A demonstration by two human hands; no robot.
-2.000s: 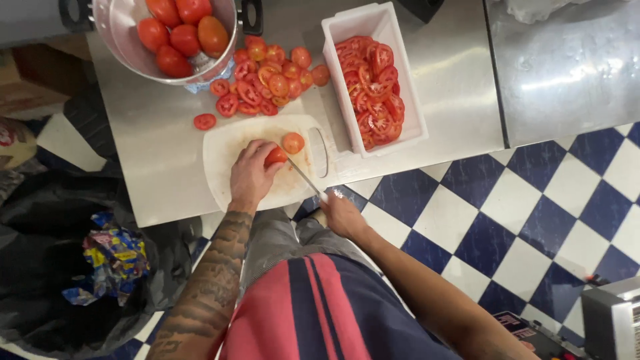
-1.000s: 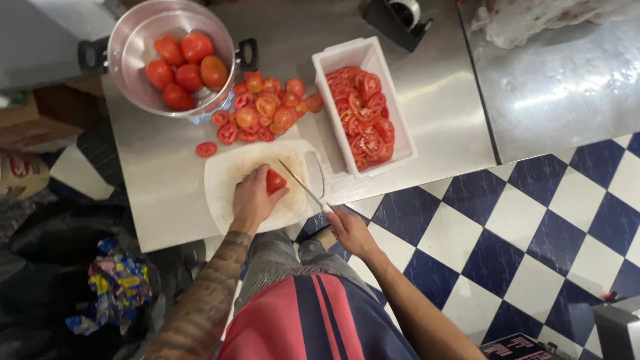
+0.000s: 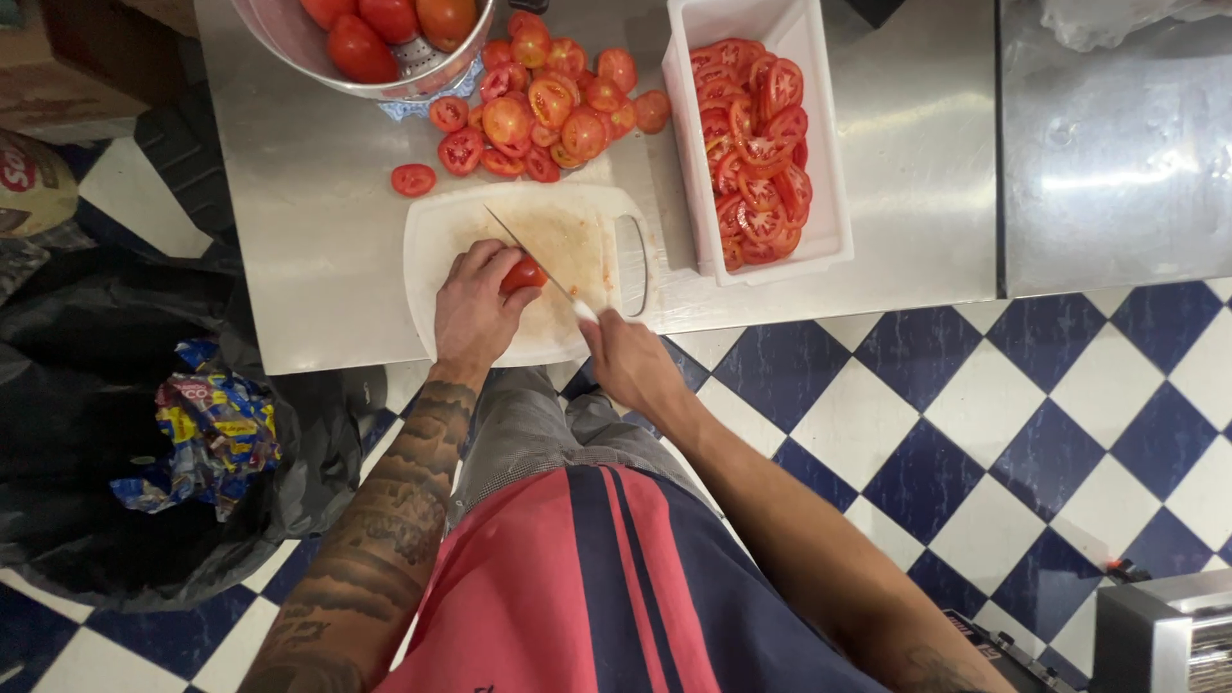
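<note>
My left hand [image 3: 476, 308] holds a red tomato [image 3: 523, 275] against the white plastic cutting board [image 3: 448, 231]. In my right hand [image 3: 630, 361] is the white handle of a kitchen knife [image 3: 529, 252], whose blade lies slantwise over the board just right of the tomato. Beyond the board, cut tomato pieces [image 3: 553, 101] are heaped on the steel table. Tomato slices [image 3: 760, 164] lie in a white plastic tub [image 3: 830, 164] on the right. Whole tomatoes [image 3: 361, 48] sit in a metal colander [image 3: 423, 89] at the upper left.
The steel counter [image 3: 914, 192] has its near edge just below the board. A bin lined with a black bag [image 3: 318, 452] stands at the left with crumpled wrappers [image 3: 217, 423] in it. A metal appliance [image 3: 1165, 635] is at the lower right. The floor is checkered tile.
The cut tomato piece that lay on the board beside the knife two seconds ago is no longer there. Both hands remain over the near part of the board.
</note>
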